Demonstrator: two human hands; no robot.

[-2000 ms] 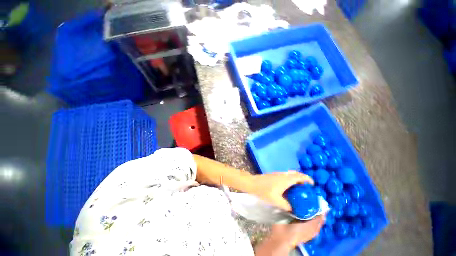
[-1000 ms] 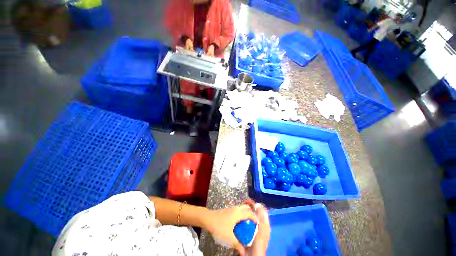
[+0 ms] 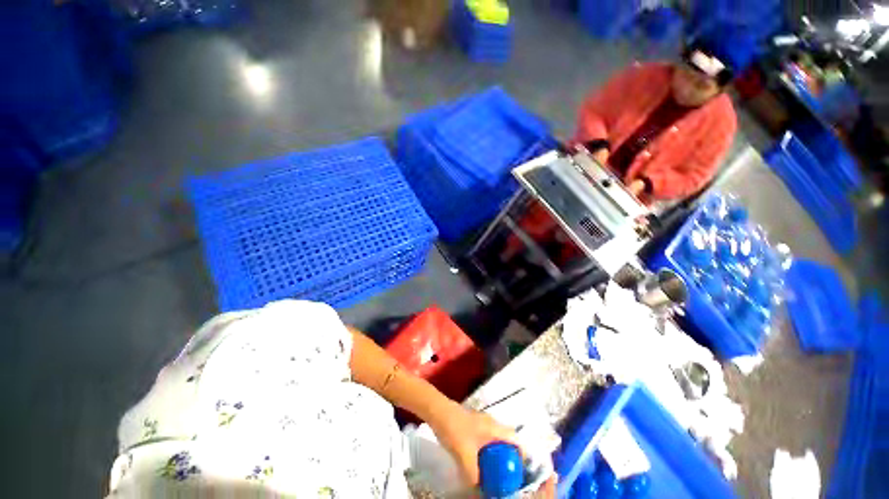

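A glossy blue ball (image 3: 501,469) is held low in the picture. My left hand (image 3: 473,437) is closed on it, with its back and wrist in view. My right hand (image 3: 546,486) is mostly cut off by the bottom edge; only a small part shows beside the ball, by a white cloth (image 3: 536,450). What its fingers do is hidden. The left-hand blue tote (image 3: 673,443) lies right of the hands, cut off below, with several blue balls and a white paper slip (image 3: 622,448) in it.
A red stool (image 3: 435,353) and stacked blue crates (image 3: 312,219) stand left of the bench. A person in red (image 3: 663,122) sits behind a metal machine (image 3: 585,210). White rags (image 3: 663,365), metal cups (image 3: 666,287) and a blue bin of clear-wrapped items (image 3: 726,278) lie on the bench.
The view has swung left and up, so the totes have slid down and right, and the right-hand one is out of view. The ball stays in my left hand; my right hand is now mostly cut off.
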